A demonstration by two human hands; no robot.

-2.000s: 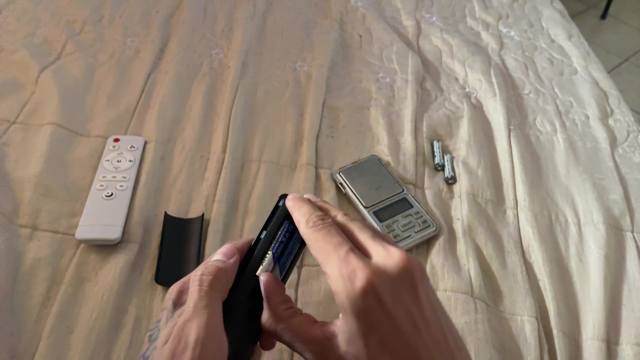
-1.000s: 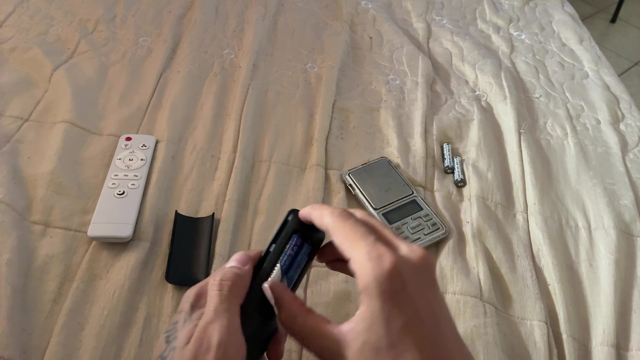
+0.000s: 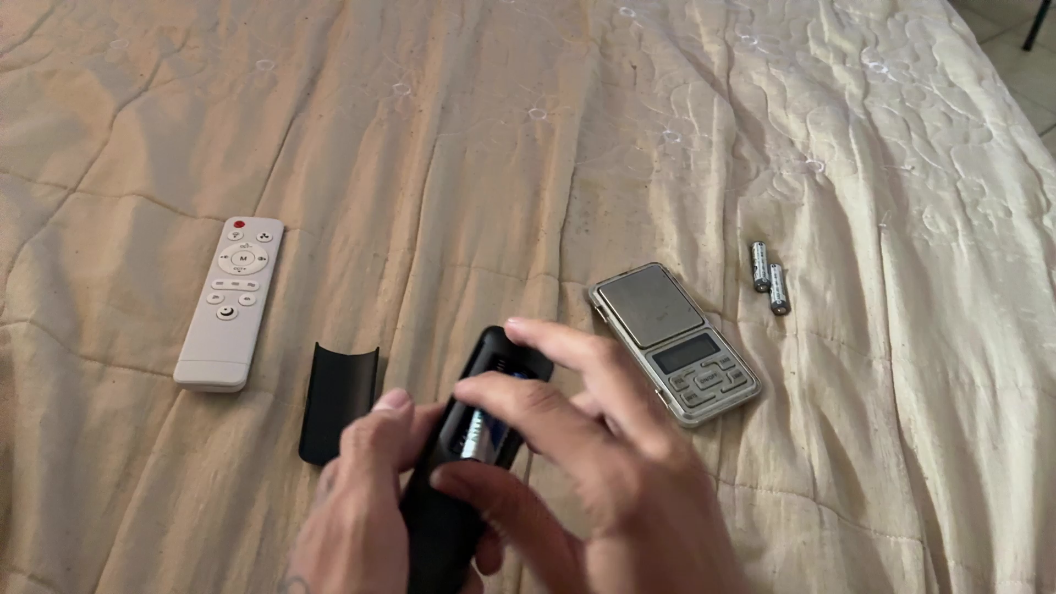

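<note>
My left hand point(image 3: 363, 503) holds a black remote control point(image 3: 445, 511), its back turned up and its battery compartment uncovered. A silvery battery point(image 3: 476, 435) shows inside, beside a blue surface partly hidden by my fingers. My right hand point(image 3: 610, 445) is over the compartment, with its thumb and index finger at the battery and another finger at the remote's top end. Just left of my left hand lies a curved black battery cover point(image 3: 340, 402) on the bedspread.
A white remote control point(image 3: 229, 305) lies at the left on the quilted beige bedspread point(image 3: 462, 165). A silver pocket scale point(image 3: 676, 342) rests right of the black remote. Farther right, two small batteries point(image 3: 760, 266) lie side by side. The bed's edge runs down the upper right.
The fingers of my right hand have shifted and spread over the compartment, and the battery inside shows more plainly. The cover, white remote, scale and loose batteries have stayed put.
</note>
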